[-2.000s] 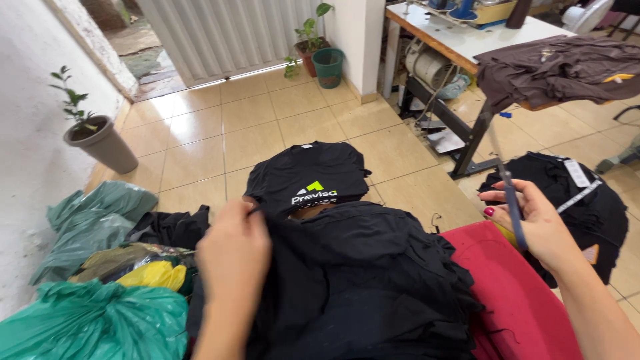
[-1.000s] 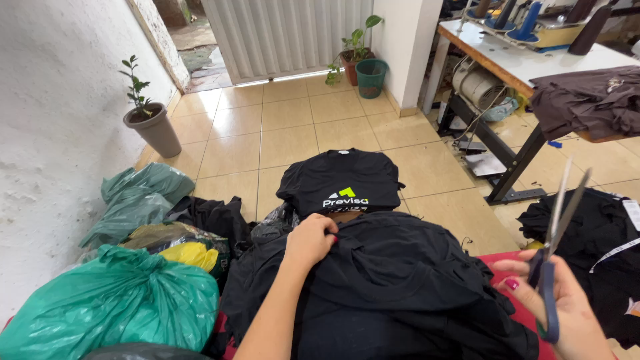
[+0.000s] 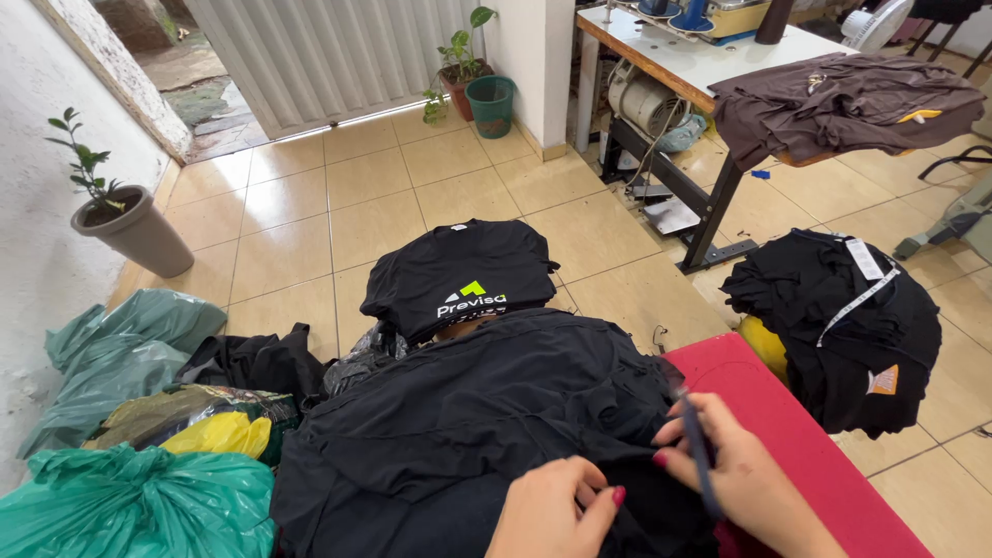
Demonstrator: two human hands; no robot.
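Black garments (image 3: 465,403) lie piled on a red padded surface (image 3: 783,418) in front of me. Low in the middle, my left hand (image 3: 554,508) rests at the cloth with its fingers curled; a fold seems pinched between thumb and fingers. To its right, my right hand (image 3: 725,465) holds scissors (image 3: 700,457) by their dark handles while its fingertips touch the pile's right edge. The scissors are blurred, and their blades are hard to make out over the dark cloth. Beyond the pile sits a stack of black T-shirts (image 3: 465,271) with a printed logo.
At left are a green plastic bag (image 3: 139,504), a greyish-green bag (image 3: 132,356) and a potted plant (image 3: 136,232). On the right, black garments with a measuring tape (image 3: 856,306) lie below a sewing machine table (image 3: 697,58) bearing brown shirts (image 3: 845,101). A metal gate (image 3: 349,62) stands behind.
The scissors, seen with blades apart a second ago, have come down to the right edge of the pile. My left hand has moved from the pile's far edge to its near side.
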